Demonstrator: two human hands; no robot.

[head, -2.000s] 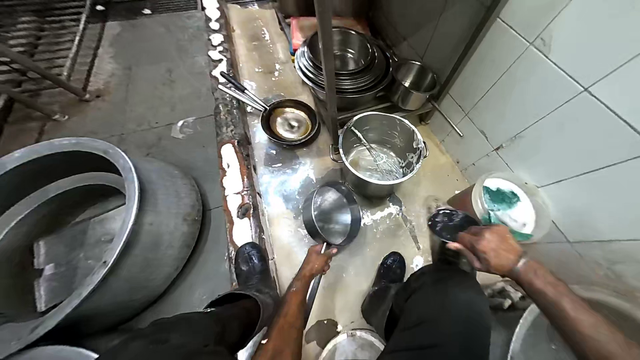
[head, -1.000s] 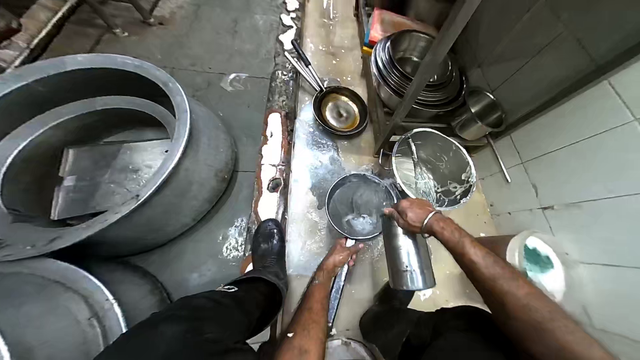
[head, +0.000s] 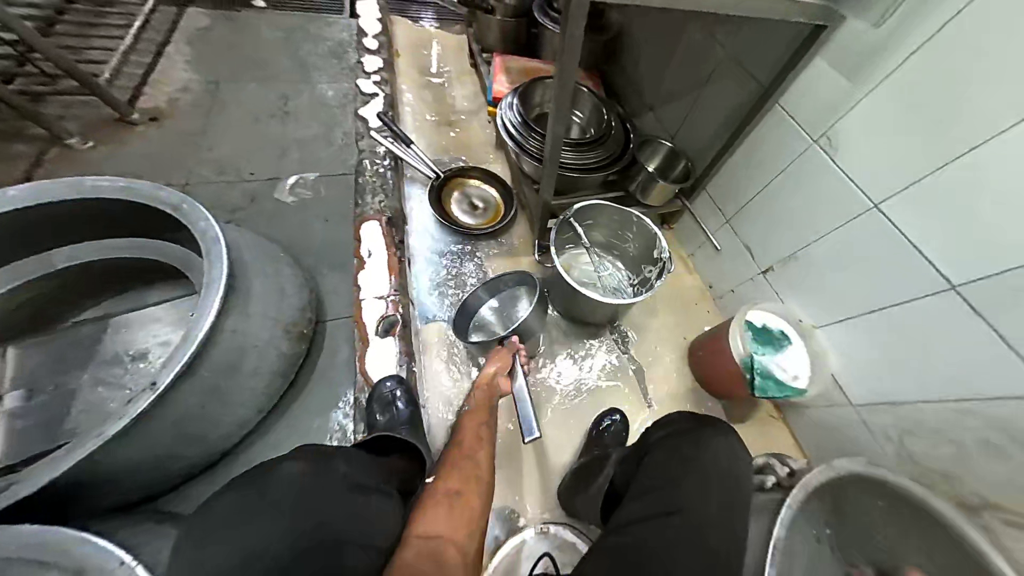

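Note:
My left hand is closed around the handle of a metal saucepan, low over the wet floor between my boots. Right of the saucepan stands a steel pot with soapy residue and a wire whisk inside. Two frying pans lie nested beyond it, their handles pointing up and left. A reddish-brown tub with white contents and green scouring pads is near the tiled wall. My right hand cannot be made out clearly; a faint skin-coloured patch shows in the large basin at the bottom right.
Large aluminium pots stand at the left. Stacked steel bowls and a small saucepan sit beside a metal rack post. A large metal basin is at bottom right, a white-rimmed bucket between my legs.
My right hand, which held a metal cylindrical vessel over the saucepan one second ago, has left that spot along with the vessel. My left hand still holds the saucepan.

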